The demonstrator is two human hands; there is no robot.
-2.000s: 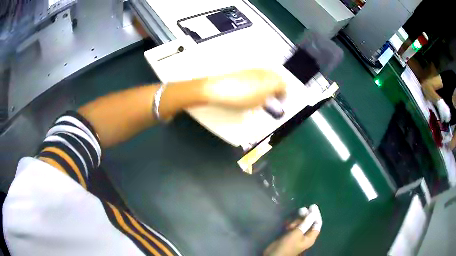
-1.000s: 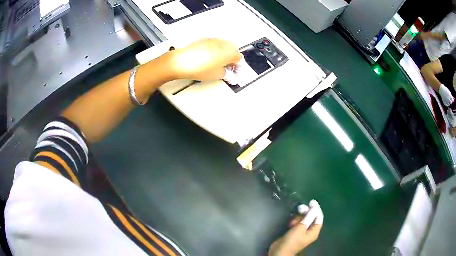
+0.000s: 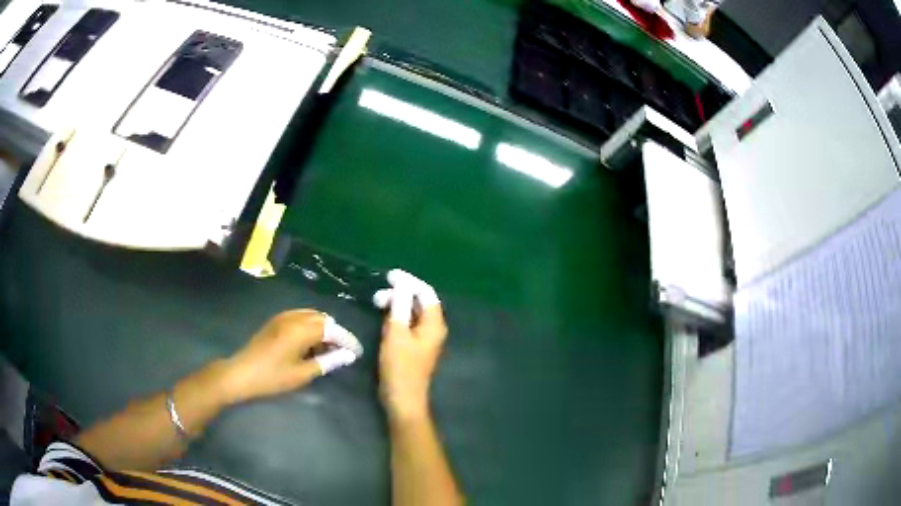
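My left hand (image 3: 286, 354), with white finger cots and a wrist band, is over the dark green mat (image 3: 533, 395). Its thumb and fingertips are close together; any small thing between them is hidden. My right hand (image 3: 410, 336) is just right of it, fingers bent and white-tipped fingertips close together; I cannot tell if they hold something. Small shiny clear scraps (image 3: 321, 269) lie on the mat left of the right fingertips. A phone frame (image 3: 180, 91) lies on the white belt (image 3: 232, 119) at upper left, with more frames beyond it, touched by neither hand.
Yellow tape (image 3: 263, 232) marks the near belt corner. A cream end plate (image 3: 84, 193) has two dark slots. A black compartmented tray (image 3: 583, 74) lies beyond the mat. A narrow white side conveyor (image 3: 684, 222) and a light grey cabinet with a paper sheet (image 3: 825, 326) stand at right.
The view has swung right. My left hand has left the phone frame on the belt and moved over the mat beside my right hand. Side conveyor and cabinet now show more fully.
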